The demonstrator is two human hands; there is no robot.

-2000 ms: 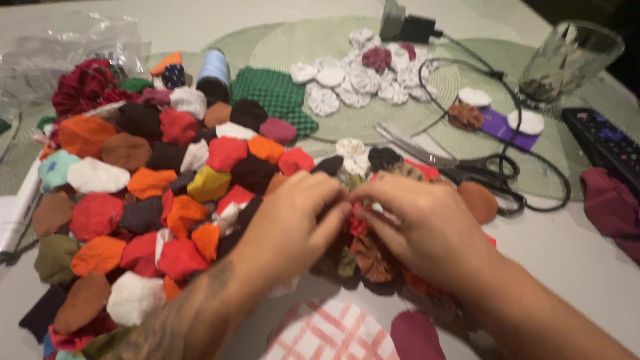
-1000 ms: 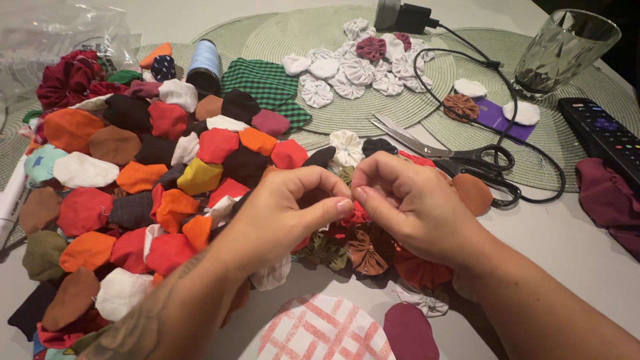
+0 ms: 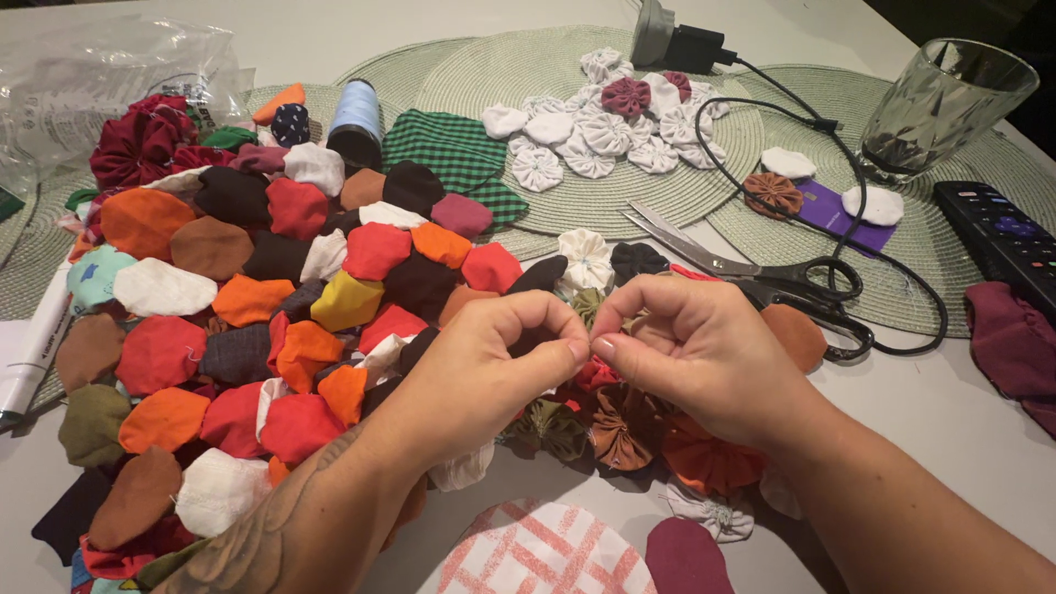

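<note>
My left hand and my right hand meet at the fingertips, thumb against forefinger on each. Whatever they pinch is too small to make out. Beneath them lie gathered fabric yo-yos, among them a brown one, an olive one and an orange one. A joined spread of many-coloured fabric rounds reaches under my left forearm. A white gathered yo-yo lies just behind my hands. Below them are a round of pink-and-white patterned fabric and a maroon fabric piece.
Black-handled scissors lie behind my right hand, beside a black cable. Further back are white yo-yos, a blue thread spool, green checked fabric and a glass. A remote control is at right, a marker at left.
My hands stay close together over the yo-yos. Their fingertips, slightly apart a second ago, now touch or nearly touch.
</note>
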